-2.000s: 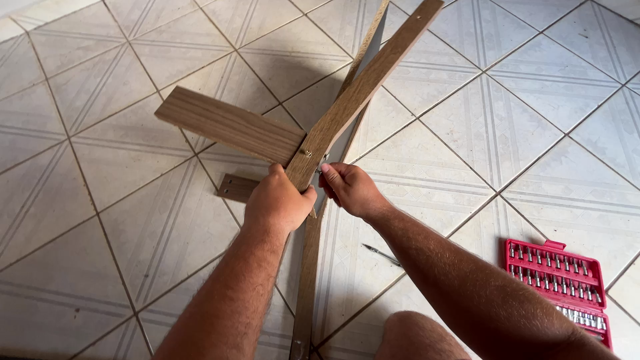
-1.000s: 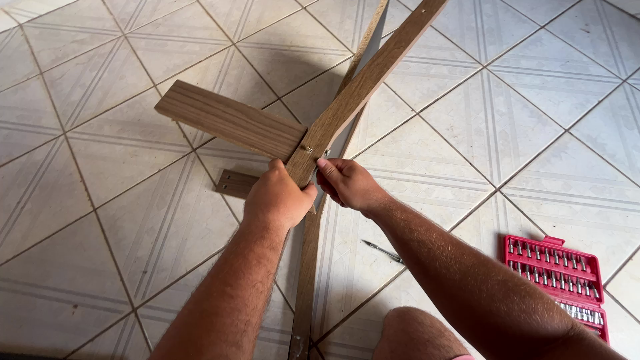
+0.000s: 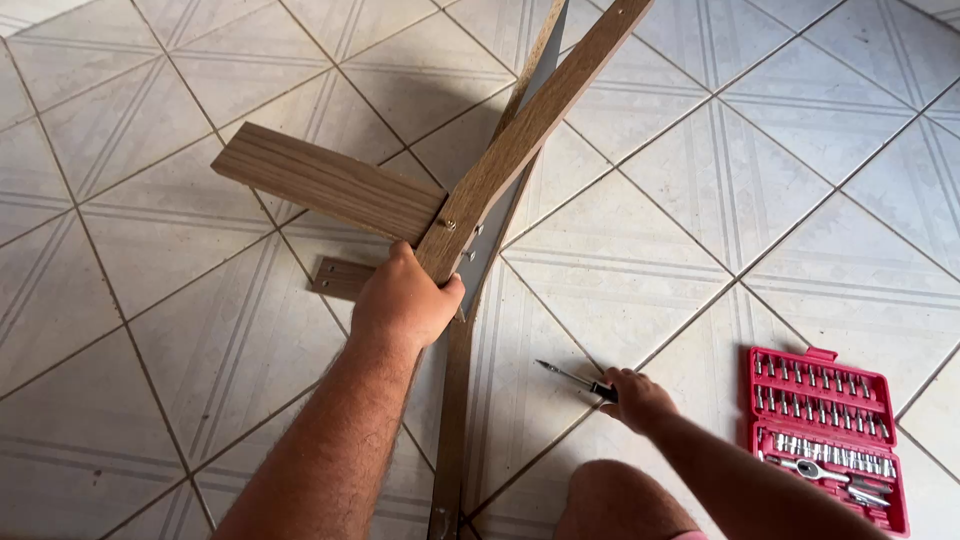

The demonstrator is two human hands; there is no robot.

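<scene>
My left hand (image 3: 405, 300) grips the wooden frame leg (image 3: 517, 142) near its bend, beside the joint with a short wooden board (image 3: 330, 180) that sticks out to the left. A screw (image 3: 448, 224) stands out of the leg's face. Two more screws (image 3: 470, 256) project from its right edge. Down at the floor, my right hand (image 3: 637, 399) has its fingers around the black handle of a screwdriver (image 3: 566, 373), whose tip points up and left. Part of the handle is hidden in the palm.
An open red case (image 3: 821, 433) of bits, sockets and a ratchet (image 3: 810, 470) lies at the lower right on the tiled floor (image 3: 795, 180). A second long wooden leg (image 3: 452, 427) runs below the held one. A drilled wooden piece (image 3: 341, 278) shows left of my left hand.
My right hand has left the screws at the leg's edge, moved down and right, and taken hold of the screwdriver that lay on the floor. My left hand still grips the leg.
</scene>
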